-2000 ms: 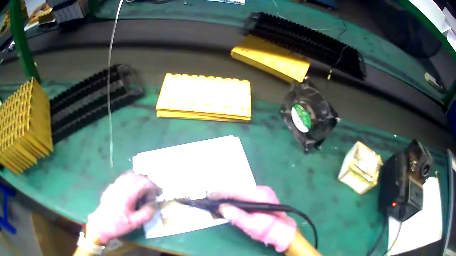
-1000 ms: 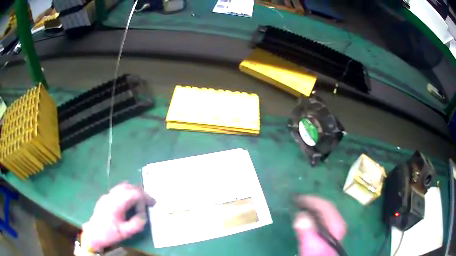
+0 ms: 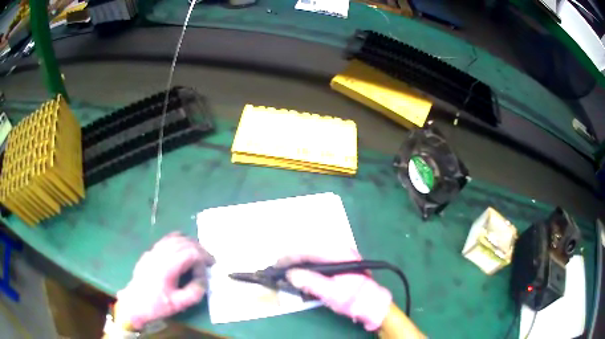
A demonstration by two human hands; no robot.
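My right hand point(image 3: 335, 288), in a pink glove, holds the black soldering iron point(image 3: 282, 273) over the lower part of the white fixture point(image 3: 282, 228). Its tip points left. My left hand point(image 3: 166, 278), in a pink glove, is at the fixture's lower left edge with fingers curled. Whether it grips the fixture or the thin solder wire cannot be told. The silvery solder wire point(image 3: 161, 136) hangs from above to just over my left hand. The fixture lies flat on the green mat, its window partly hidden by the right hand and iron.
A pile of yellow panels point(image 3: 295, 140) lies beyond the fixture. More yellow panels point(image 3: 43, 159) stand at left by a black rack point(image 3: 142, 136). A fan point(image 3: 431, 172), a small cream box point(image 3: 489, 240) and a black station point(image 3: 538, 261) are at right. Another black rack point(image 3: 424, 73) lies beyond the belt.
My right hand has come back from the right, bringing the iron over the fixture. My left hand has shifted slightly right. The whole view has shifted a little.
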